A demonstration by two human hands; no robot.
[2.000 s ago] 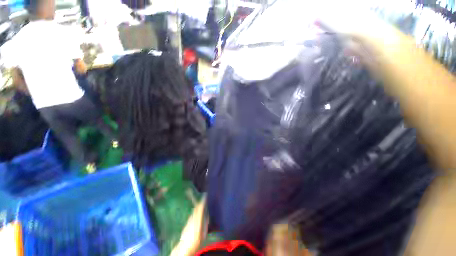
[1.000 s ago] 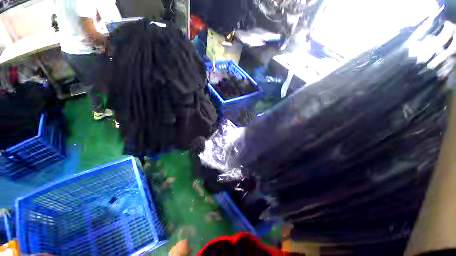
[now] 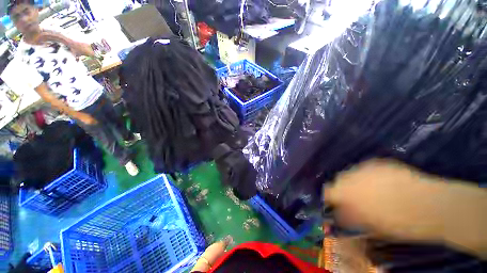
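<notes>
Dark garments under clear, shiny plastic covers (image 3: 342, 117) hang in a dense slanting mass across the right side. My right hand (image 3: 360, 194) is large and blurred in front of their lower part. Its fingers look curled, but I cannot tell whether it grips anything. My left hand (image 3: 212, 257) shows only in part at the bottom edge, beside the red-edged apron (image 3: 261, 253). Its grip cannot be made out. The garments' hangers are not clearly visible.
A large blue crate (image 3: 131, 229) stands at the lower left. Unbagged black garments (image 3: 171, 106) hang left of centre. A blue basket (image 3: 248, 88) holds dark cloth behind them. A person in a white patterned shirt (image 3: 61, 74) stands at the left beside a table.
My right hand and forearm have come down in front of the bagged garments. The view has shifted, and the person at the left now shows more fully.
</notes>
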